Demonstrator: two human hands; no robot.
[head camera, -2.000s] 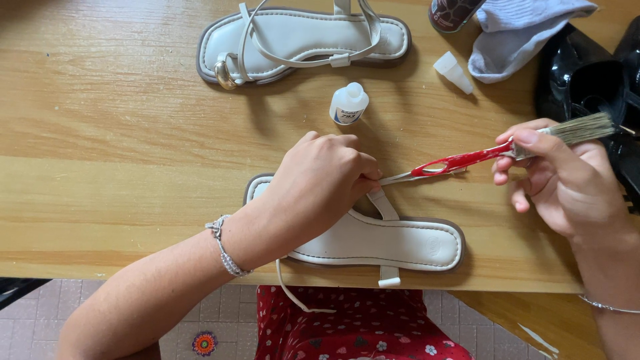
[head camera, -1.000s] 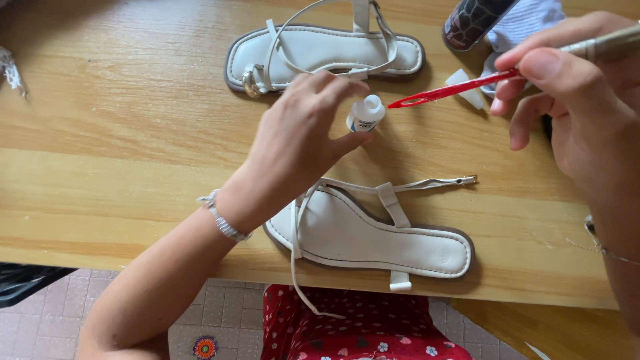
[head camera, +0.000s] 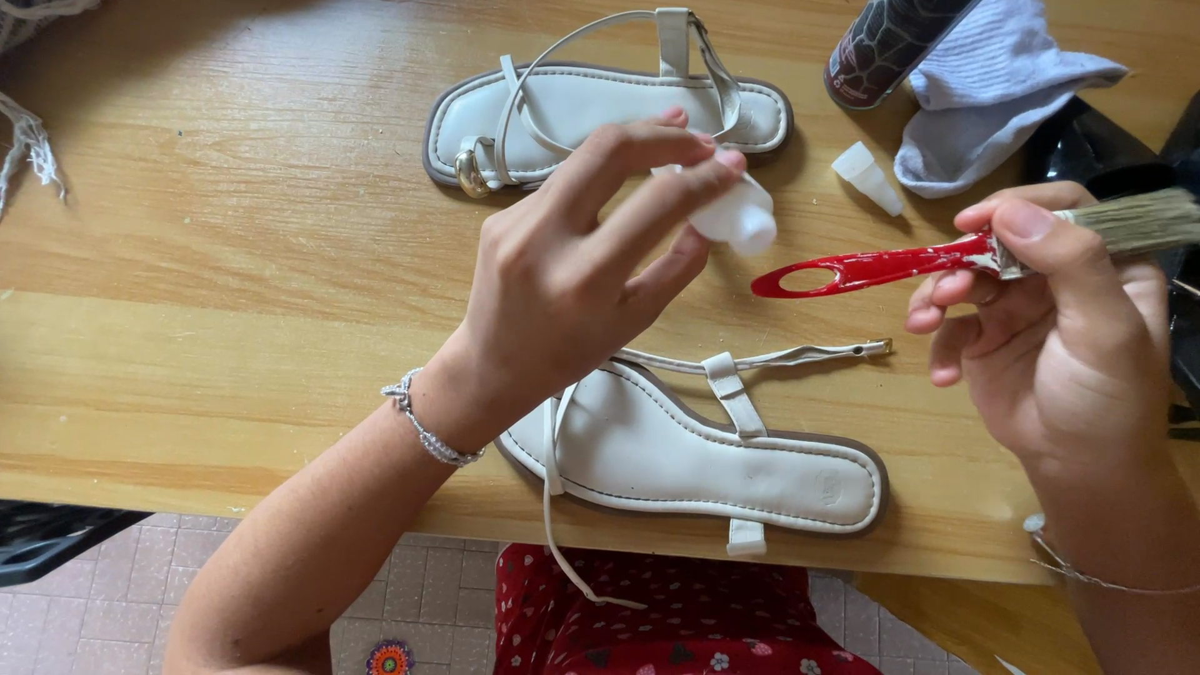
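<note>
My left hand grips a small white plastic bottle, tilted with its nozzle end toward the paintbrush. Between the fingers and thumb of my right hand is a paintbrush with a red handle; its bristles point right, and its handle end lies close to the bottle. Below my left hand a white sandal rests near the table's front edge, its loose straps spread and one hanging over the edge. Another white sandal, with a gold toe ring, lies farther back, partly behind my left fingers.
A white tapered cap lies right of the back sandal. Beyond it are a dark patterned can and a pale sock. Black shiny shoes are at the right edge. White fringe shows at the far left.
My left hand has gone from the near sandal to the bottle, which stood on the table, and now holds it lifted and tilted. The brush handle has left the near sandal's strap.
</note>
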